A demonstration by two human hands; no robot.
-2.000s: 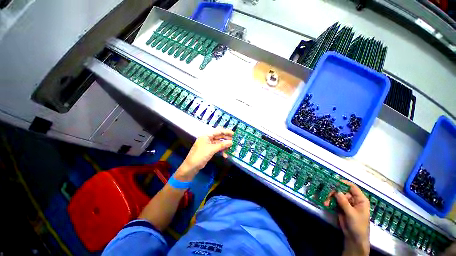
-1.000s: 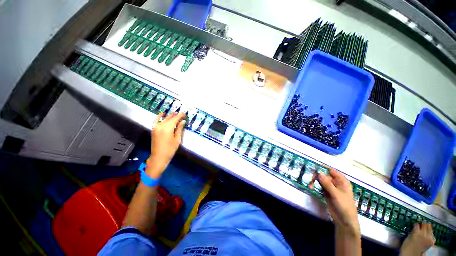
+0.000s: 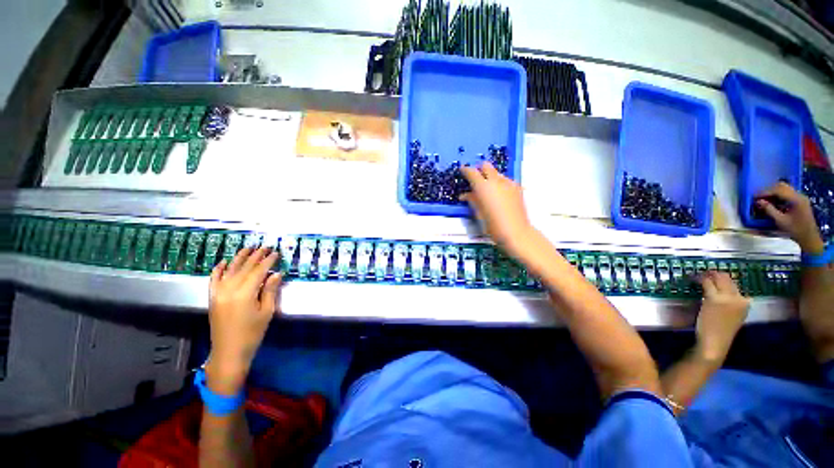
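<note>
A long row of green circuit board panels (image 3: 384,260) lies in the pale conveyor rail (image 3: 366,304) across the front. My left hand (image 3: 243,297) rests with its fingertips on the panels at left centre, fingers slightly apart; whether it pinches anything is not visible. My right hand (image 3: 494,199) reaches over the rail into the near end of the blue component bin (image 3: 462,96). Its fingertips are among the heaped dark components (image 3: 437,179); whether they hold one is not visible. A bright blue band (image 3: 218,393) is around my left wrist.
Comb-like green board pieces (image 3: 137,137) and small dark parts lie at back left. A tan card (image 3: 315,137) bears a whitish item. Green panels (image 3: 453,32) stand behind the bin. A neighbour's hands (image 3: 721,306) work at right, beside more blue bins (image 3: 666,155).
The view has turned, so the rail now lies nearly level. My right hand has left the panels and reached into the component bin. My left hand is still at the panels. More of the neighbour shows.
</note>
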